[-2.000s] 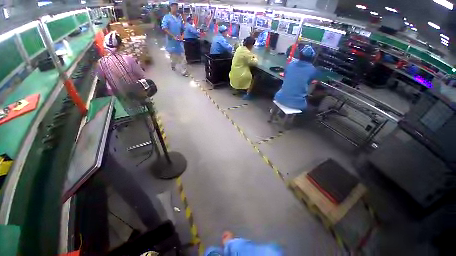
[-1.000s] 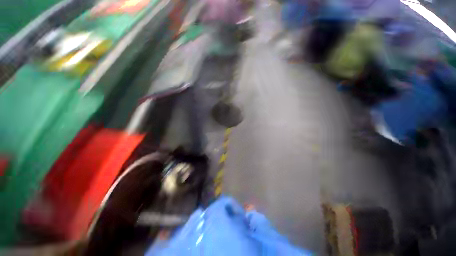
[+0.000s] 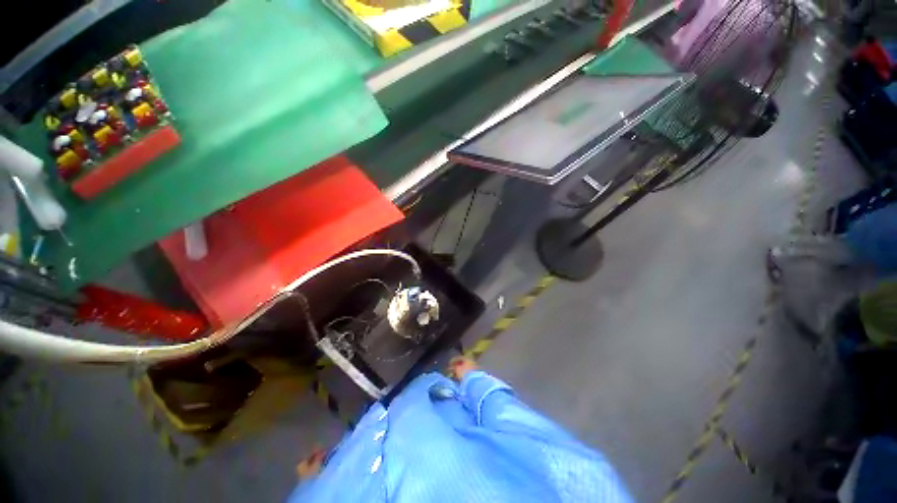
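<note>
A round, pale and silver-topped pump or pressure pot (image 3: 413, 312) stands in a black tray (image 3: 462, 291) on the floor before me. A thick white hose (image 3: 344, 257) curves out of the tray toward the left, with thin tubes and wires around the pot. My right hand (image 3: 461, 366) shows small at the sleeve's end by the tray's near right side. My left hand (image 3: 311, 462) is partly visible at the lower left, beside my blue garment. Neither hand visibly touches the pot. Both are too small to tell their finger pose or any held thing.
A red sheet (image 3: 295, 236) lies behind the tray. The green bench mat (image 3: 236, 108) bears a component tray (image 3: 103, 113). An open carton (image 3: 202, 393) is on the floor at left. A tilted flat panel (image 3: 580, 128) and a standing fan (image 3: 570, 251) are beyond; people sit at right.
The view has swung left and down from the aisle to the bench end. The pot and black tray now show clearly before me. My left hand has come into view at the lower left.
</note>
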